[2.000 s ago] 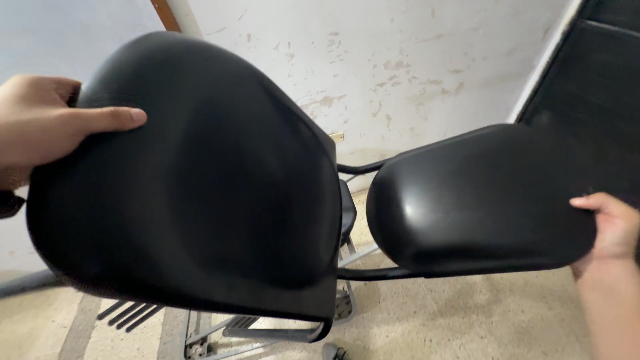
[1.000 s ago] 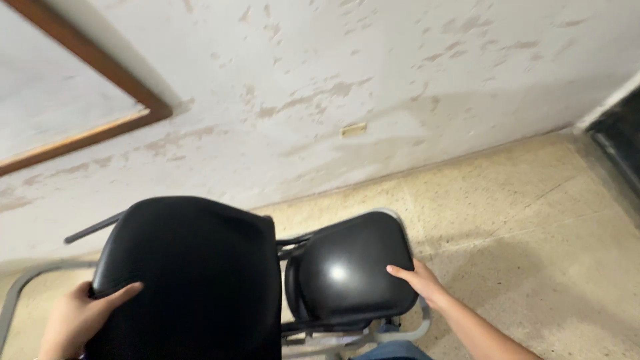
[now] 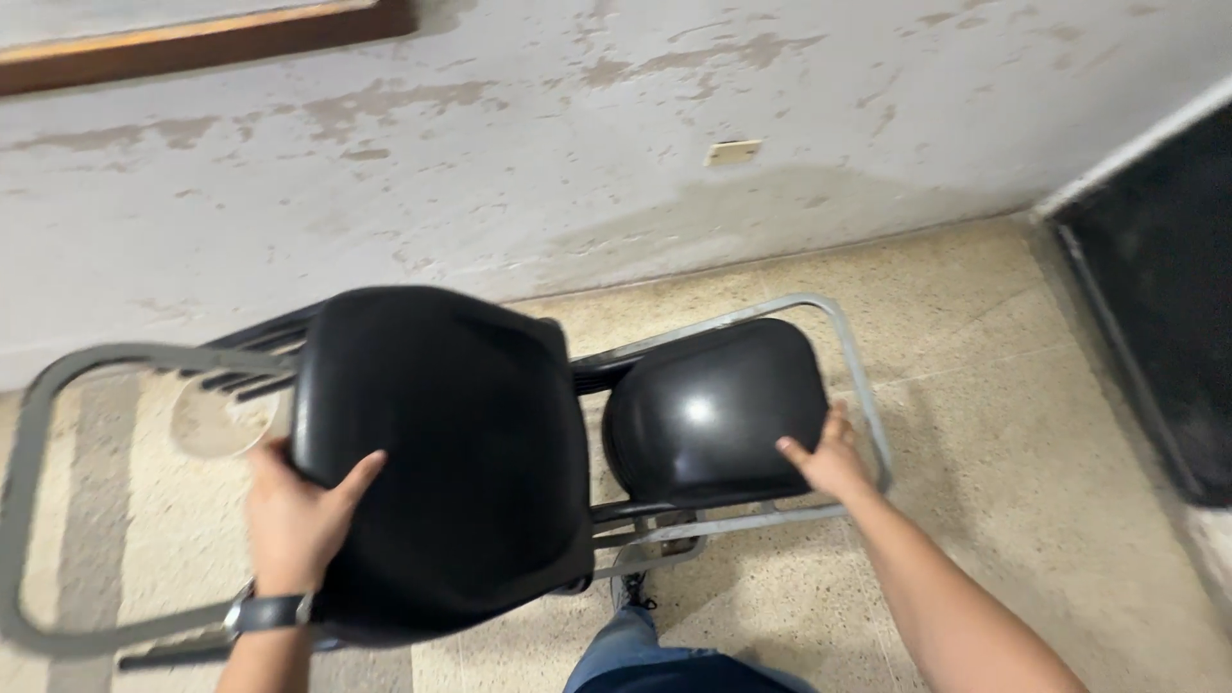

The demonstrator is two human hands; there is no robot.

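Observation:
Low in front of me is a black chair with a wide padded seat (image 3: 448,443) on the left and a smaller rounded backrest (image 3: 717,414) on the right, joined by black tubes. My left hand (image 3: 303,510), with a dark watch on its wrist, grips the outer edge of the seat, thumb on top. The backrest's far edge is in my right hand (image 3: 828,457), thumb over the top. Around and beneath the chair shows a grey metal tube frame (image 3: 29,481), looped at both ends. The fingers under the seat are hidden.
A scuffed white wall (image 3: 597,192) runs behind, with a small yellowish plate (image 3: 733,152) and a wood-framed board (image 3: 212,48). A black panel (image 3: 1165,289) stands at right. On the speckled floor (image 3: 982,385), a pale round container (image 3: 221,419) shows at left, and my shoe (image 3: 630,577) below.
The chair, held in both hands throughout, has come down onto or close over the grey frame. The view has swung toward the wall and floor.

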